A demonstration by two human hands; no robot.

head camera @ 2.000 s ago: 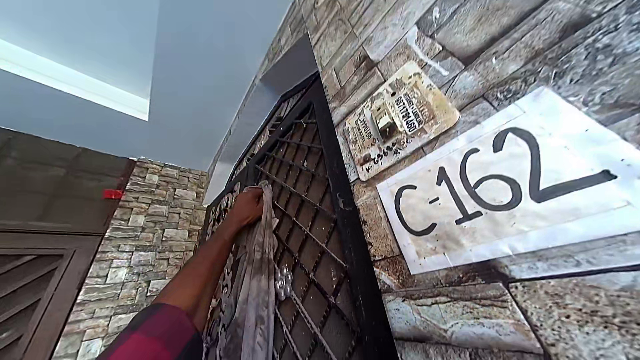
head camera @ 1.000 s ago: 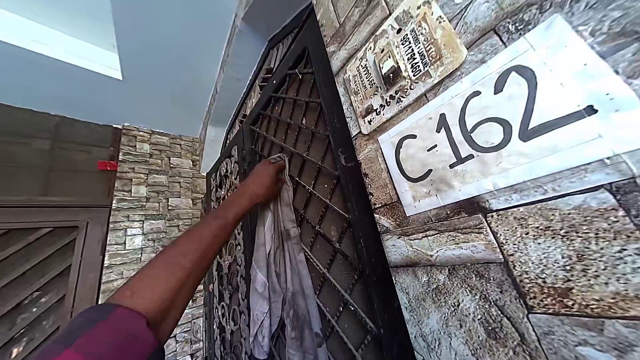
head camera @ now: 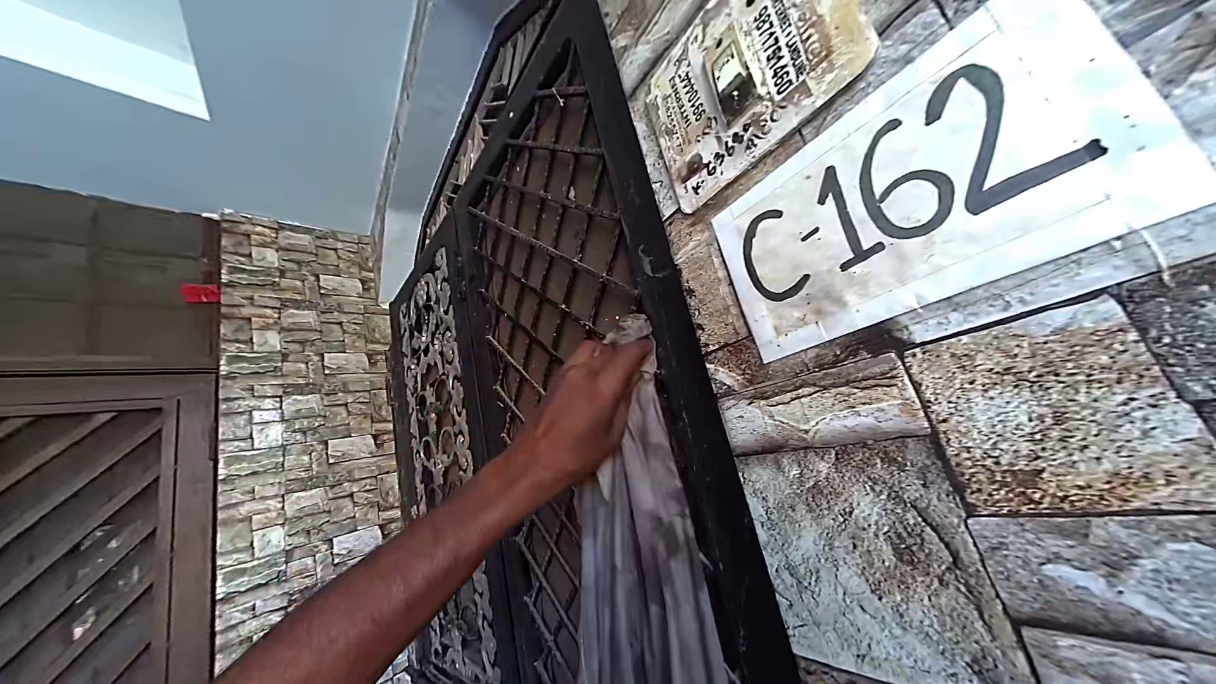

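Note:
My left hand [head camera: 589,408] reaches up from the lower left and is closed on a greyish-white cloth [head camera: 646,551], with a crumpled bit of it showing above the fingers. The cloth hangs down in long folds in front of a black metal grille door [head camera: 551,237]. Hand and cloth are at the right side of the lattice, beside the black door frame [head camera: 703,475]. Dust or cobweb-like bits cling to the lattice bars. My right hand is not in view.
A stone-tiled wall [head camera: 836,560] on the right bears a white sign [head camera: 1045,133] with handwriting and a worn metal plate [head camera: 826,38]. Left of the grille are an ornate metal panel [head camera: 437,399], a stone-clad wall [head camera: 304,456] and a brown slatted door [head camera: 76,532].
My left hand has moved with the cloth across the lattice, from its left part to its right edge by the frame. The view has shifted somewhat.

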